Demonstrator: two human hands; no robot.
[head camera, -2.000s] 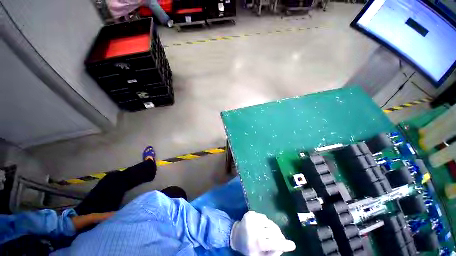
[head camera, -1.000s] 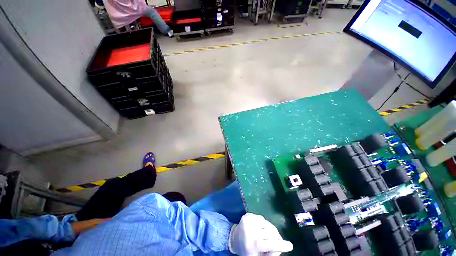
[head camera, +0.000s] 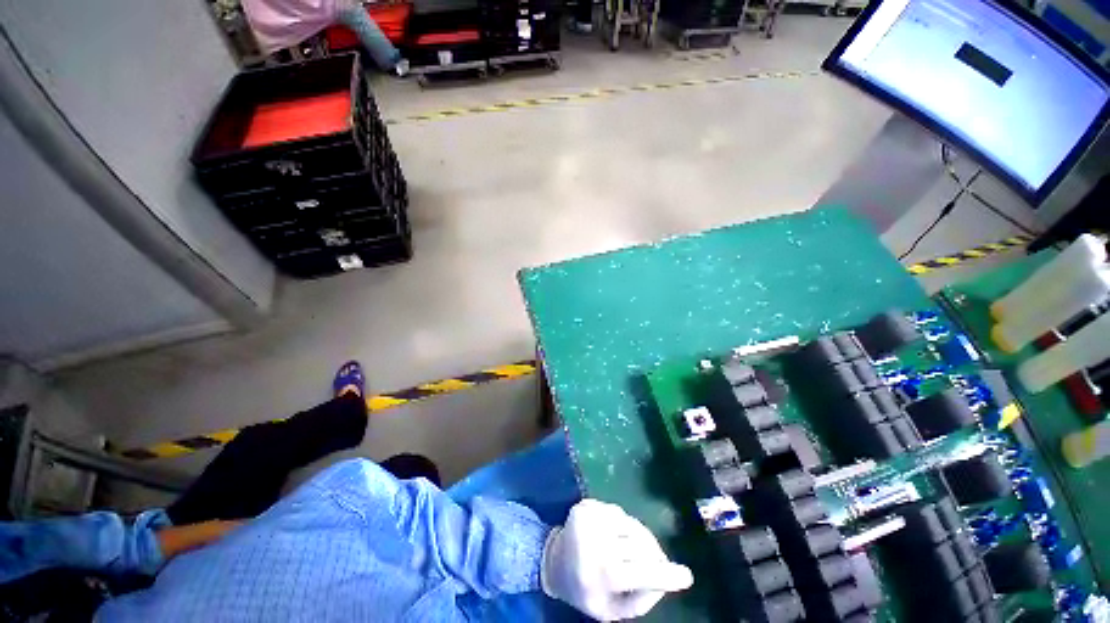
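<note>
My left hand (head camera: 615, 562), in a white glove, is at the bottom centre, beside the near left edge of the circuit board. One finger or the thumb points right. The other fingers look folded and their inner side is hidden, so I cannot tell whether they hold anything. The large green circuit board (head camera: 663, 392) lies on the green bench top (head camera: 718, 286), crowded with rows of dark blocks (head camera: 846, 389) and blue parts along its far side. The board runs out of the frame at the bottom right. My right hand is not in view.
Whitish tubes with yellow ends (head camera: 1049, 292) are at the far right. A monitor (head camera: 974, 85) stands beyond the bench. Stacked black crates (head camera: 310, 195) stand on the floor at left. Another person's pink-clothed body (head camera: 286, 22) shows at top left. A sandalled foot (head camera: 349, 377) is below.
The whole view has shifted slightly, so the bench, board and monitor sit further left. My left hand stays by the board's near edge with much the same pose.
</note>
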